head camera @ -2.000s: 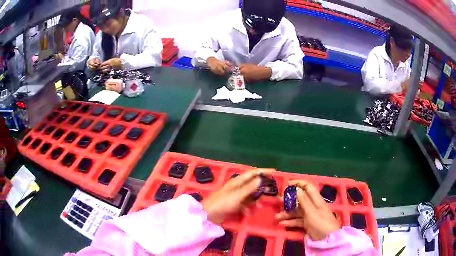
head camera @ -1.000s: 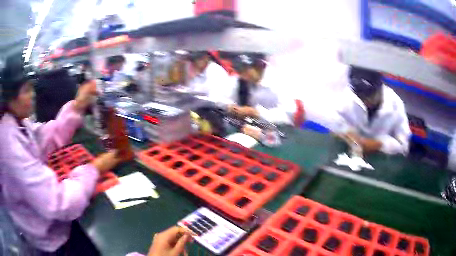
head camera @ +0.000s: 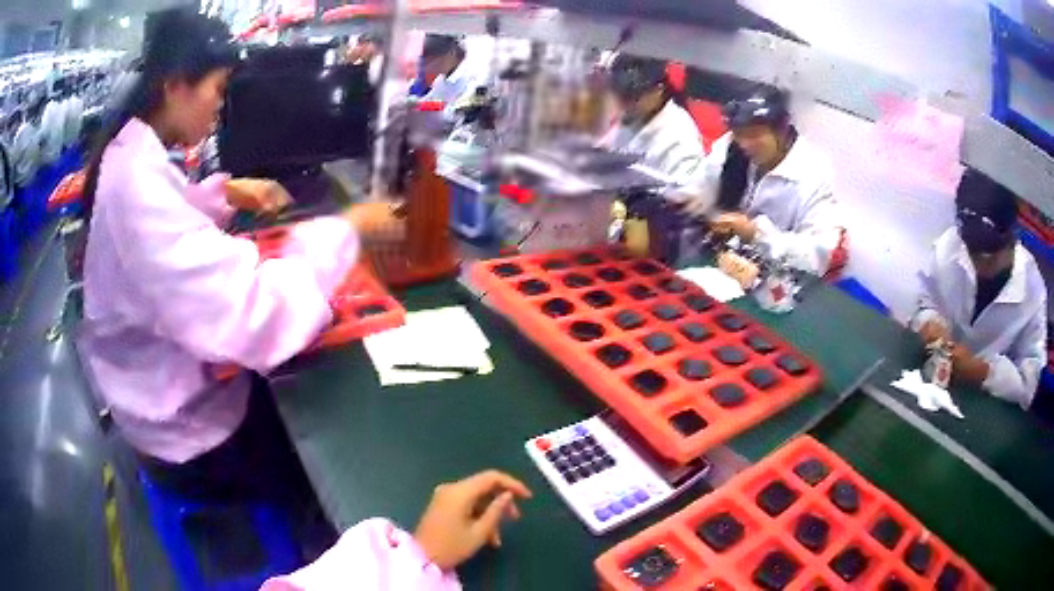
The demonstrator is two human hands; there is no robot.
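Observation:
My left hand (head camera: 472, 520), in a pink sleeve at the bottom centre, is empty, with its fingers loosely curled and apart above the green bench. It is just left of a white calculator (head camera: 613, 514). The red near tray (head camera: 740, 483), at the bottom right, holds black smartwatches (head camera: 721, 530) in square pockets and is cut off by the lower edge. A second red tray (head camera: 647, 425) full of smartwatches lies beyond the calculator. My right hand is out of the picture.
White papers (head camera: 430, 343) with a dark pen (head camera: 439, 368) lie on the green bench. At left a person in pink (head camera: 173, 300) works beside a reddish-brown upright (head camera: 425, 219). People in white sit across the line, near a crumpled white cloth (head camera: 927, 394).
The view has swung left. My hands were over the near tray with watch units in them; now only my left hand shows, empty, beside the calculator. The right hand has left the picture.

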